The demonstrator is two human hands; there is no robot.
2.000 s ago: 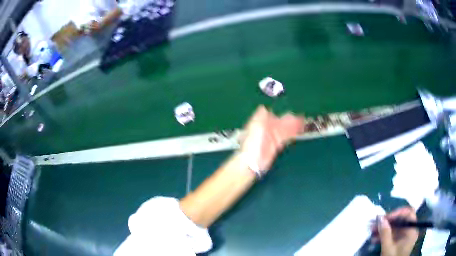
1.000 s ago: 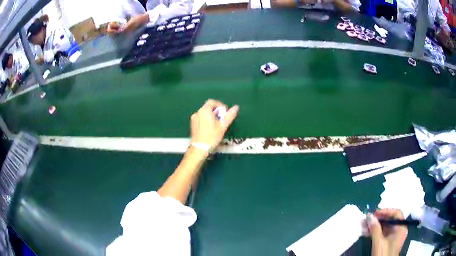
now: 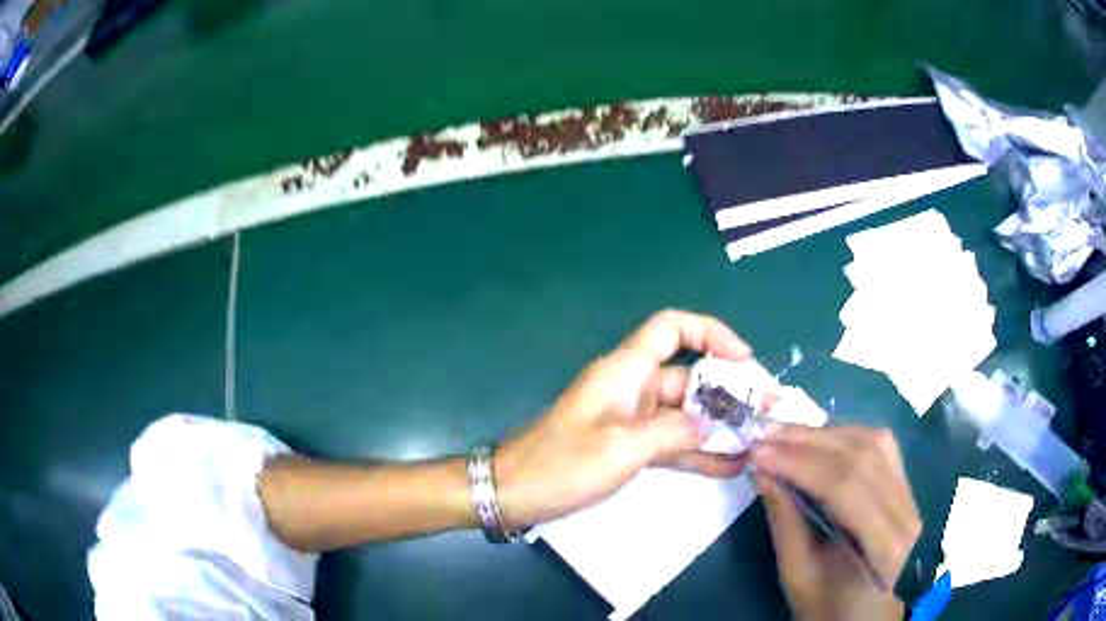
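A small white plastic housing (image 3: 724,400) with dark insides is held in the fingertips of my left hand (image 3: 625,425), above the white paper sheet (image 3: 655,528). My right hand (image 3: 837,497) holds thin dark tweezers (image 3: 825,519), whose tip end is at the housing's lower right edge; the exact tip is hidden by my fingers. The white sheet lies under both hands, partly covered by them.
Black strips with white borders (image 3: 825,152) lie by the rusty white rail (image 3: 449,148). Loose white papers (image 3: 919,303), a clear syringe (image 3: 1019,425) with a green end, a small white paper (image 3: 985,531) and crumpled foil bags (image 3: 1055,200) are at the right.
My left hand has come back from over the belt with the housing to the white sheet. My right hand has moved to meet it. The view has tilted down to the tabletop.
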